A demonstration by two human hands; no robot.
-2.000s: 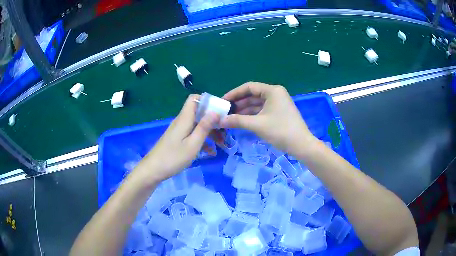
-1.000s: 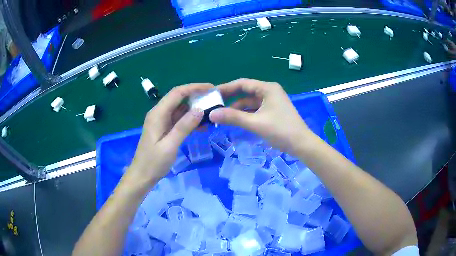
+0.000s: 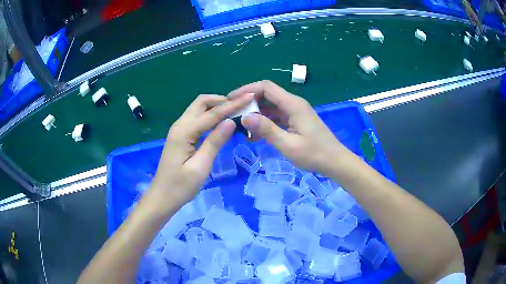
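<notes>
A white block unit (image 3: 251, 107) with a black end is held above the back of the blue bin. My left hand (image 3: 194, 133) grips it from the left, thumb at the black end and fingers across its top. My right hand (image 3: 288, 122) grips it from the right, thumb on its front. The fingers cover much of the unit; whether a clear shell is around it I cannot tell. The blue plastic bin (image 3: 121, 166) below holds many clear shells (image 3: 230, 224).
The green conveyor belt (image 3: 222, 69) passes behind the bin, carrying scattered white units (image 3: 298, 74). A silvery rail (image 3: 388, 100) edges it. Other blue bins (image 3: 266, 15) stand beyond, and a dark grey worktop (image 3: 433, 144) lies to the right.
The held unit has turned so its black end points down and left, and my left fingers have closed over its top. The units on the belt have moved left.
</notes>
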